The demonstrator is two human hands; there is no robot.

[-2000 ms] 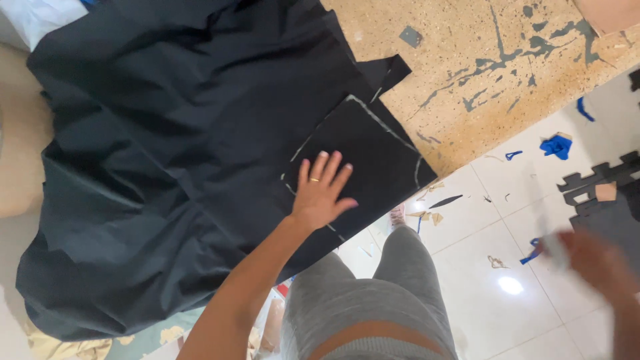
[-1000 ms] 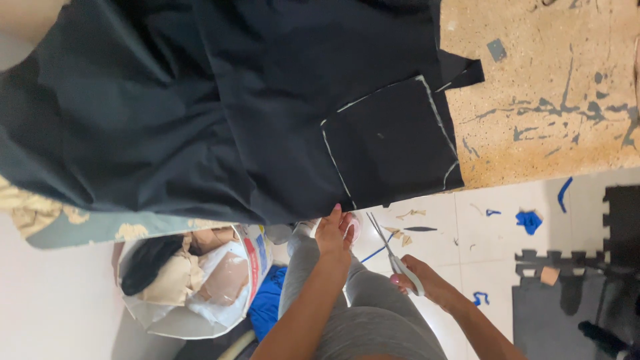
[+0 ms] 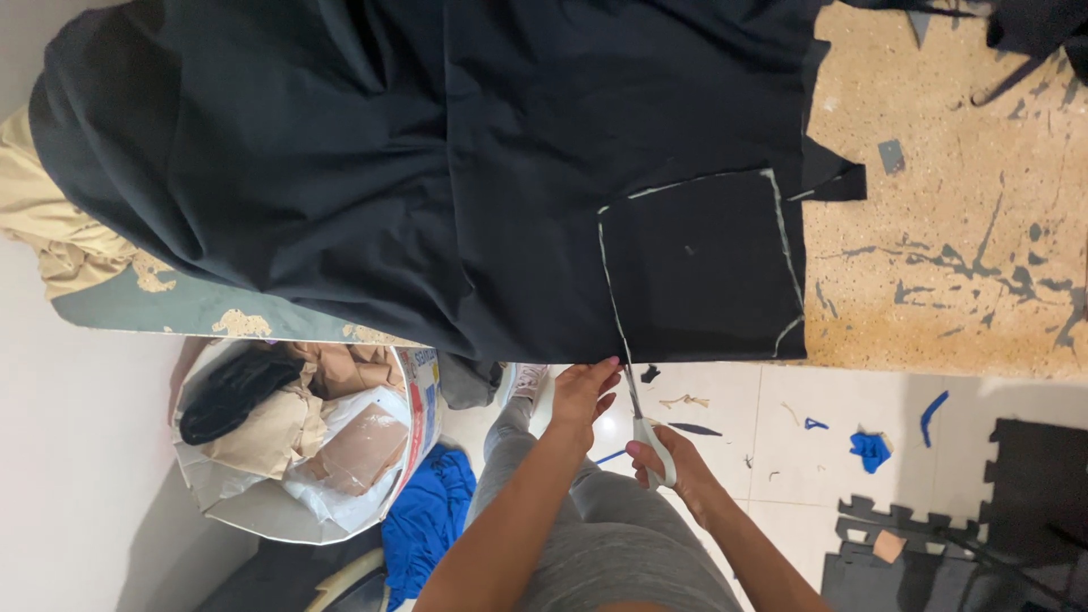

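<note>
Black fabric [image 3: 340,170] lies spread over a worn table, with a white chalk outline of a four-sided piece near its front right corner. My left hand [image 3: 582,395] pinches the fabric's front edge just left of the chalk line. In my right hand [image 3: 676,467] is a pair of scissors with white handles [image 3: 653,446]. Their blades point away from me and meet the fabric edge where the chalk line begins. How far the blades are parted cannot be told.
The worn tabletop [image 3: 935,280] shows at right. A round bin [image 3: 297,527] of scraps and packaging stands below the table at left, beside blue fabric [image 3: 433,518]. Blue scraps [image 3: 870,450] and black interlocking foam mats [image 3: 1037,493] lie on the tiled floor.
My left hand has gone from flat on the chalked area to the fabric's front edge. My right hand, blurred off at the right before, has brought the scissors to that edge. The view has shifted.
</note>
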